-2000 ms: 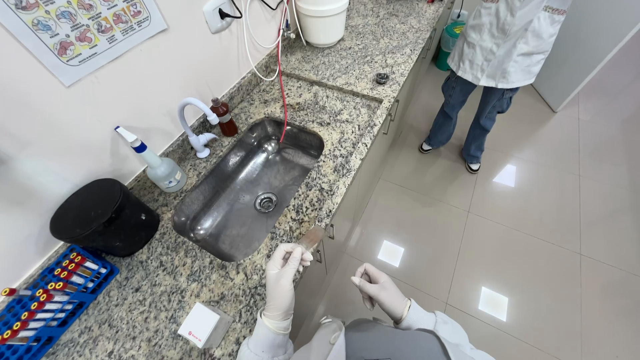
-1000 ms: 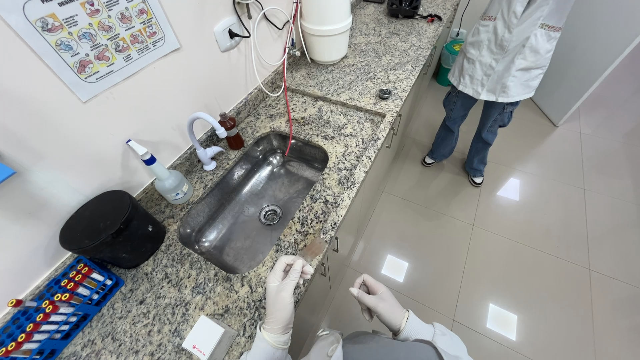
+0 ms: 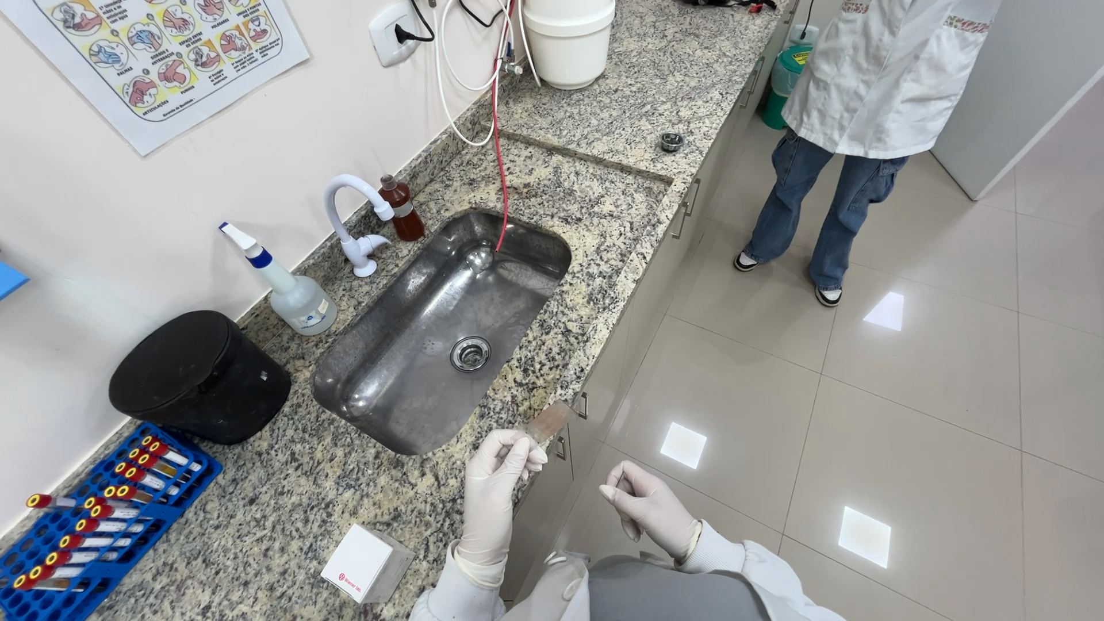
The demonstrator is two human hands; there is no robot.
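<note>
Between the thumb and fingers of my gloved left hand (image 3: 498, 487) is a glass microscope slide (image 3: 550, 420) with a reddish-brown smear, held over the counter's front edge. My gloved right hand (image 3: 647, 509) hovers to the right of it, above the floor, its fingers curled; whether something thin sits between them cannot be made out. Below and left of my left hand, a small white box (image 3: 358, 562) rests on the granite counter. The stainless steel sink (image 3: 414, 371) lies just beyond my left hand.
A blue rack (image 3: 194, 483) of red-capped tubes, a black bin (image 3: 198, 379), a spray bottle (image 3: 302, 302), a white faucet (image 3: 349, 224) and a brown bottle (image 3: 404, 211) line the wall side. A red tube (image 3: 500, 172) hangs into the sink. A person (image 3: 862, 129) in a white coat stands at upper right.
My left hand keeps hold of the slide throughout. Both hands stay in much the same place, with the right hand still apart from the left.
</note>
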